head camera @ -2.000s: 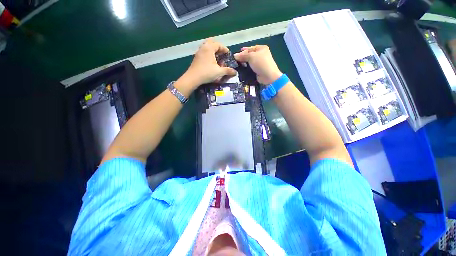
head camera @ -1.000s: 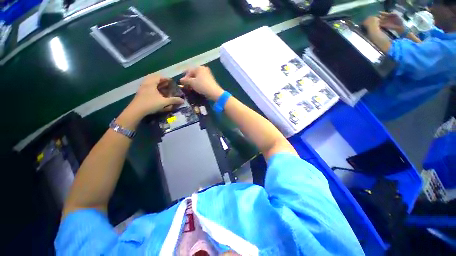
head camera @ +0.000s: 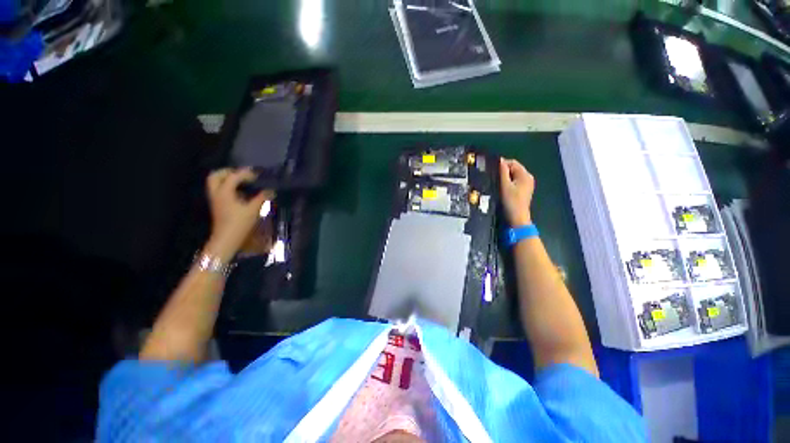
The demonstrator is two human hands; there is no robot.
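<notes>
My left hand (head camera: 232,208) grips the near edge of a black foam carrier tray (head camera: 320,130) at the left, which holds a tablet body (head camera: 267,134). Another dark unit is partly visible below it. In the centre, an open tablet body (head camera: 423,264) with a large silver-grey panel lies on the green mat. Two boards with yellow patches, an upper one (head camera: 446,163) and a lower one (head camera: 442,201), lie one above the other at its far end. My right hand (head camera: 517,186) is beside the body's upper right edge, fingers curled; contact is unclear.
A thick white tray stack (head camera: 606,216) at the right holds several boards. A blue bin (head camera: 628,376) is below it. Clear-wrapped dark flat items (head camera: 446,39) lie at the far side, past the pale dividing strip (head camera: 450,123). More units (head camera: 684,62) lie at the far right.
My hands have moved apart from the centre unit's far end. My left hand has gone left and taken hold of the carrier tray. The upper board now shows uncovered. The view has shifted.
</notes>
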